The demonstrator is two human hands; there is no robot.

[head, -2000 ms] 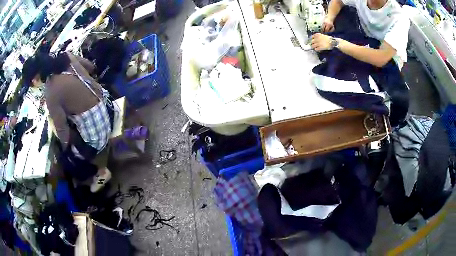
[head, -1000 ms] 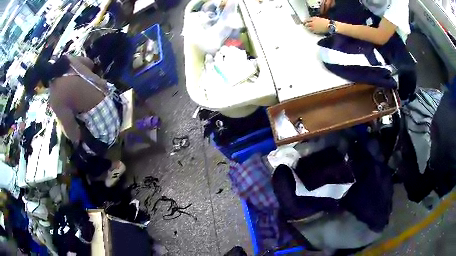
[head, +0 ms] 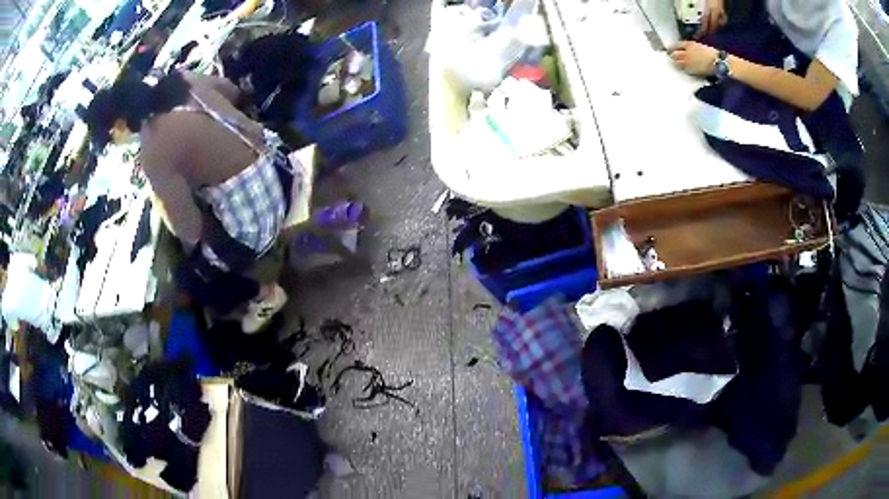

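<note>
Neither of my hands is in the picture. Nearest in front of me, at the lower right, lies a heap of dark navy garment pieces (head: 760, 390) with a white area, over a light grey piece. A plaid cloth (head: 544, 356) hangs beside it over a blue crate (head: 529, 439). Above the heap, an open brown wooden drawer (head: 716, 234) juts from under a white sewing table (head: 638, 127). It holds a small white item and some loose bits.
A person's wristwatched arm (head: 780, 83) rests over dark cloth at the table. Another person in a plaid apron (head: 249, 205) sits at left. A grey aisle floor (head: 429, 341) with dark scraps runs between. A blue crate (head: 375, 117) and a wooden-edged box (head: 219, 439) stand at left.
The view has shifted, so the scene sits further right than one second ago. The seated people have stayed at their places. My hands do not show in any frame.
</note>
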